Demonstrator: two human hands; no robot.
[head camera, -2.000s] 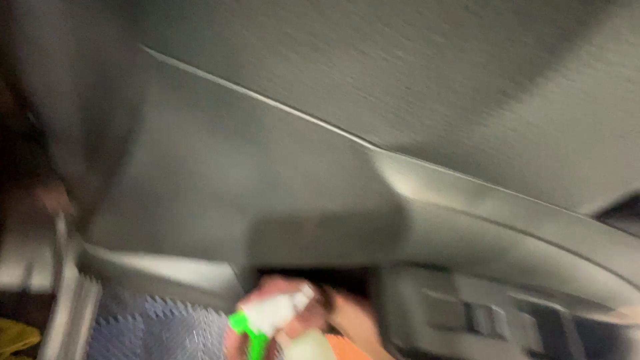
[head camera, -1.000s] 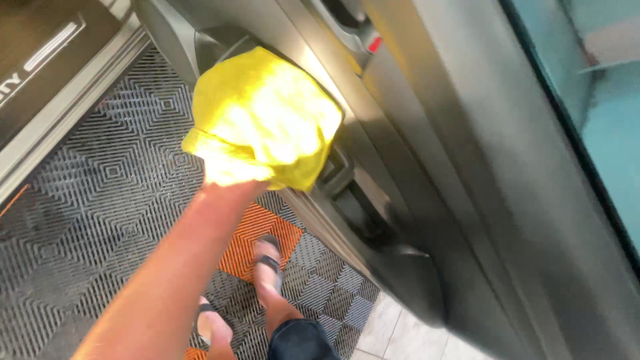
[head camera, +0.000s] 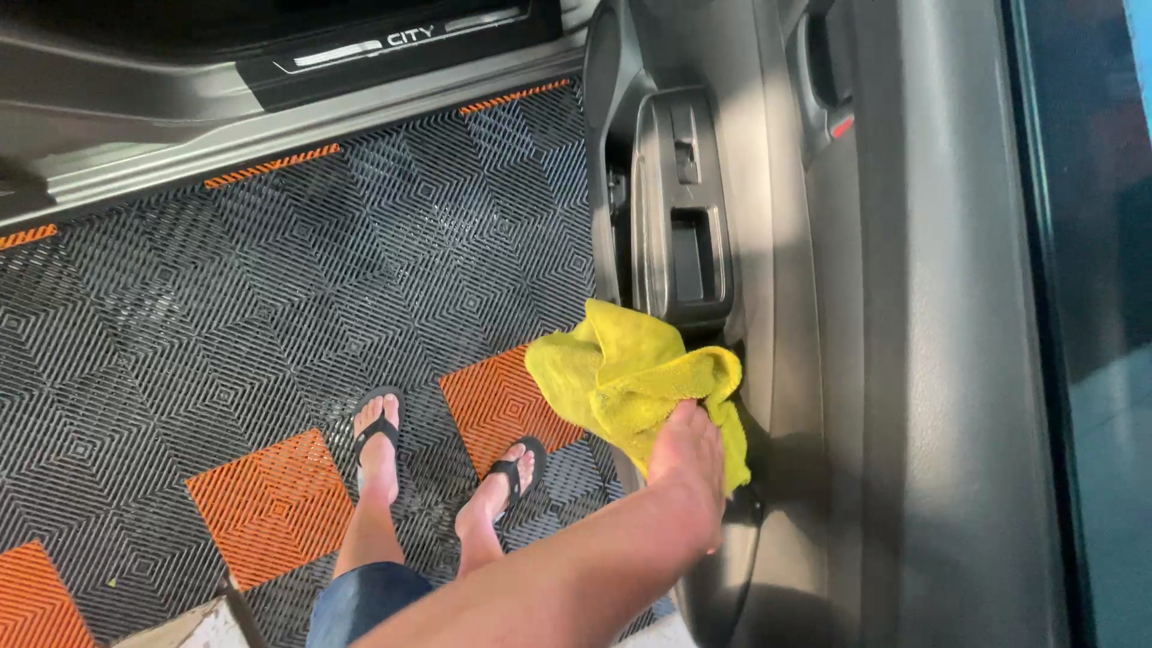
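Note:
My left hand (head camera: 688, 454) is on a yellow microfiber cloth (head camera: 634, 378), pressing it against the inner panel of an open car door. Its fingertips are partly tucked into the folds. The bunched cloth lies just below the door's armrest switch panel (head camera: 661, 207), and part of it hangs over the panel's inner edge. Below my wrist is the lower end of the door trim (head camera: 720, 585). My right hand is out of view.
The car's door sill (head camera: 405, 54) crosses the upper left. Grey and orange floor tiles (head camera: 270, 504) lie under my sandaled feet (head camera: 376, 441). The door's window glass (head camera: 1098, 315) is at the far right. A pale block (head camera: 189, 625) stands at the lower left.
The green-and-white spray bottle seen in a hand earliest is out of view. The cloth has moved from over the armrest switches to below them, uncovering them. The view has shifted widely.

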